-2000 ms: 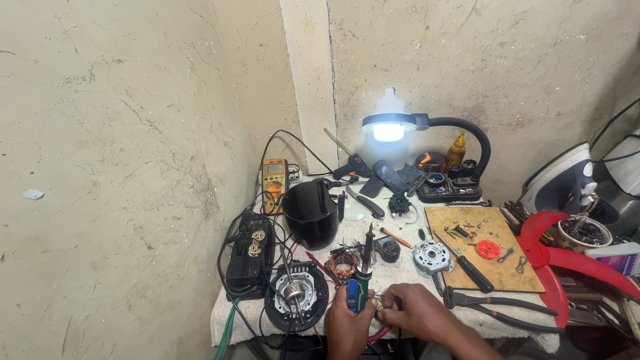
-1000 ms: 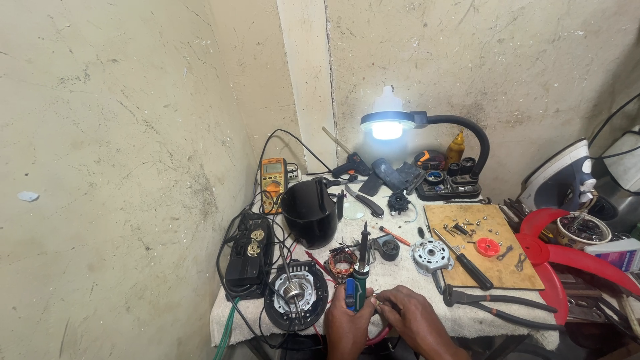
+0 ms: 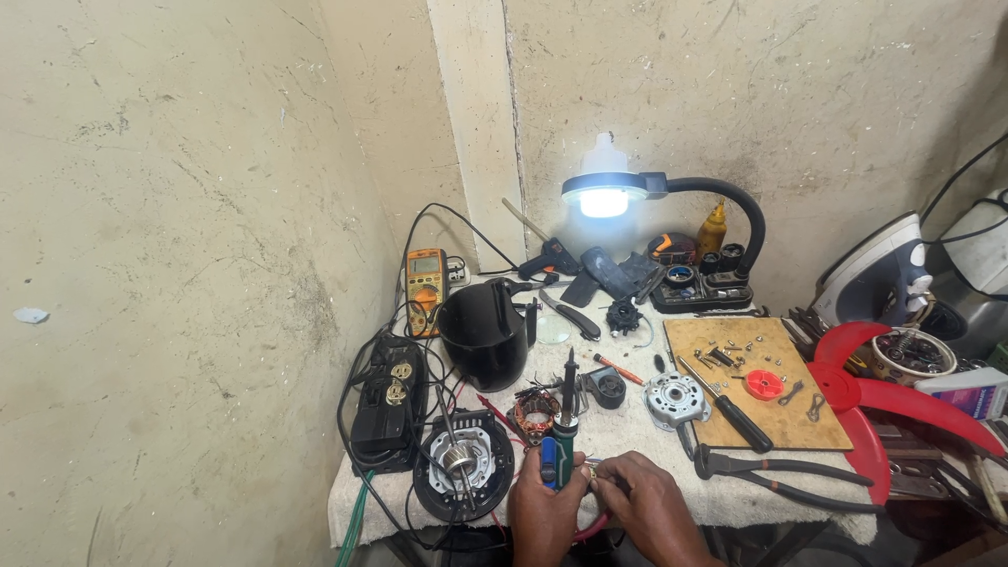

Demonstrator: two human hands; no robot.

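Note:
My left hand (image 3: 543, 508) grips a soldering tool with a green and blue handle (image 3: 564, 453), its dark tip pointing up. Close beside it, the fingers of my right hand (image 3: 642, 500) pinch a small part (image 3: 592, 470) too small to identify. Just beyond the tool lies a copper-wound motor stator (image 3: 535, 414). Left of my hands rests a black round motor housing with a rotor and shaft (image 3: 459, 461). A silver motor end cover (image 3: 676, 398) sits to the right on the towel-covered table (image 3: 630, 437). A dark bracketed part (image 3: 606, 386) lies beyond my hands.
Pincers (image 3: 780, 476), a screwdriver (image 3: 740, 421) and a wooden board (image 3: 819, 409) with screws lie right, beside red fan blades (image 3: 843, 386). A black container (image 3: 482, 339), multimeter (image 3: 426, 291) and power strip (image 3: 386, 417) stand left. A lit lamp (image 3: 605, 197) hangs over the back.
My right hand has drawn in against my left hand since the earliest frame. My left hand keeps its grip on the soldering tool.

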